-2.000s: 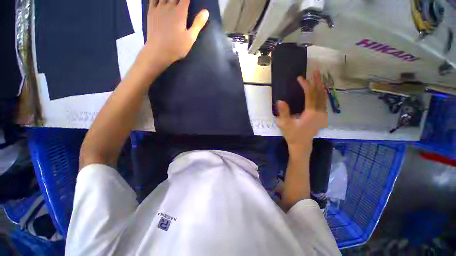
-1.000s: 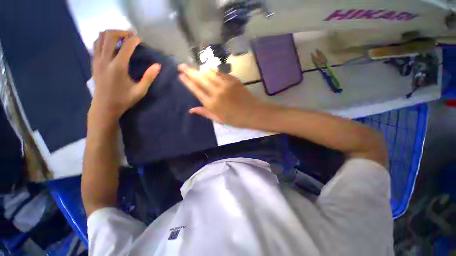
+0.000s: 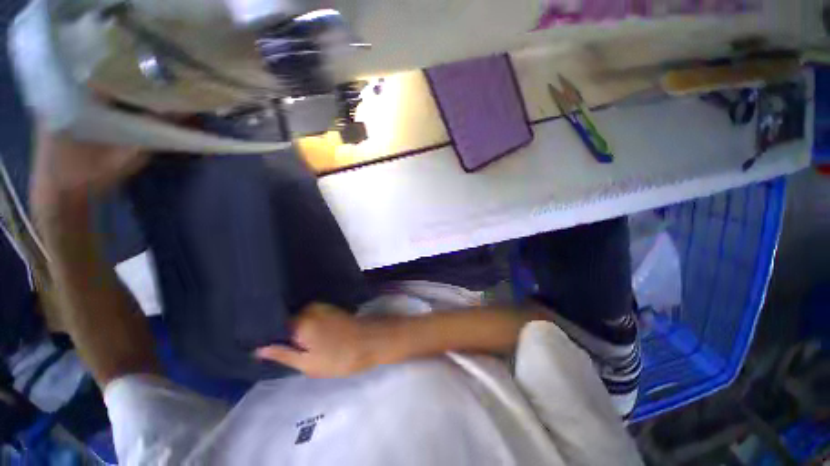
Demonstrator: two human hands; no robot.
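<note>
A dark fabric panel [image 3: 218, 246] slants from under the sewing machine head [image 3: 305, 100] down over the table's front edge towards my lap. Its upper end is hidden by the machine head. My left hand [image 3: 86, 173] is blurred at the panel's upper left, and its fingers are partly hidden behind the machine. My right hand [image 3: 332, 341] is at the panel's lower right part, near my shirt. Its thumb is stretched out over the cloth, and its other fingers look curled. Whether it grips the cloth is unclear.
A purplish smartphone [image 3: 480, 114] lies right of the needle area. Thread snips [image 3: 582, 120] lie right of it. A tan wooden-handled tool [image 3: 728, 77] and small dark tools [image 3: 769, 118] are at the far right. A blue basket [image 3: 719, 291] stands below the table edge.
The view has shifted right. My right hand has moved from beside the needle area down to the panel's lower part. The panel hangs further into my lap, and my left hand is now partly behind the machine.
</note>
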